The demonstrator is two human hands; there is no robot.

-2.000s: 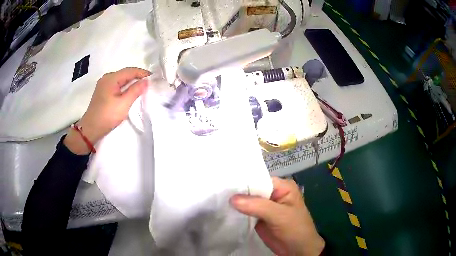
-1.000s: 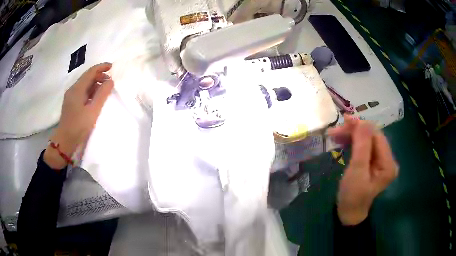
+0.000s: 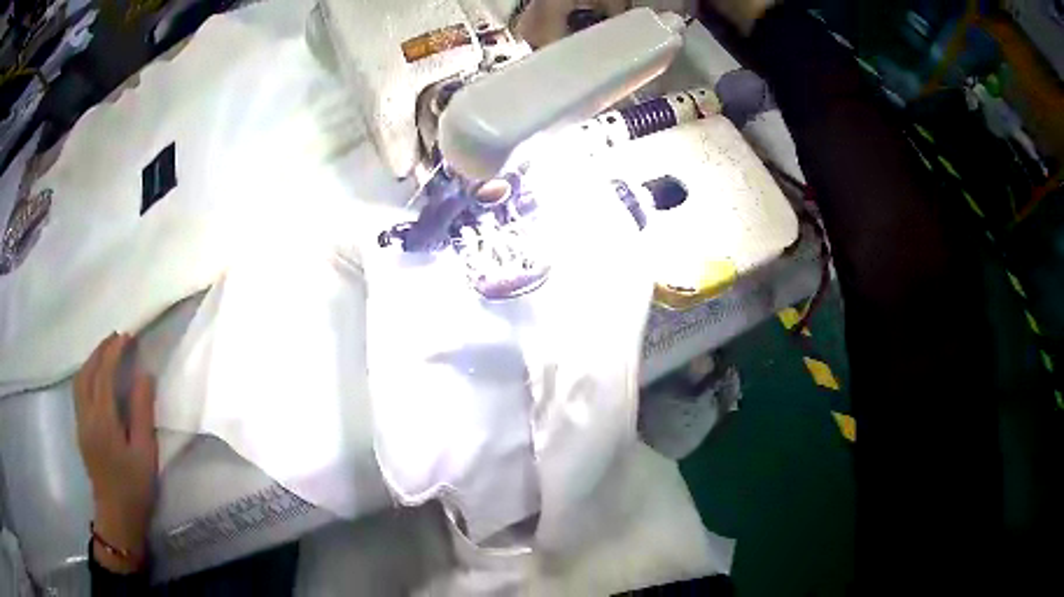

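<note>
A white garment piece [image 3: 449,408] lies under the presser foot and needle area [image 3: 496,239] of the off-white sewing machine [image 3: 391,76] and hangs over the table's front edge. A narrower white band [image 3: 589,397] hangs at its right side. Bright glare hides where the cloth meets the needle. My left hand [image 3: 117,437] rests at the left by the garment's edge, fingers slightly apart, with nothing seen gripped. My right hand [image 3: 741,9] shows only as a small part at the top edge; its fingers are hidden.
A labelled white garment [image 3: 88,268] with a black label [image 3: 159,177] lies on the left of the table. The pale lamp or guard [image 3: 560,93] spans above the needle area. My dark right sleeve [image 3: 922,292] covers the right side. Green floor with yellow-black tape [image 3: 820,373] lies beyond the table.
My right hand let go of the cloth and reached up past the machine's right side to the top edge. My left hand moved down and left, away from the needle area.
</note>
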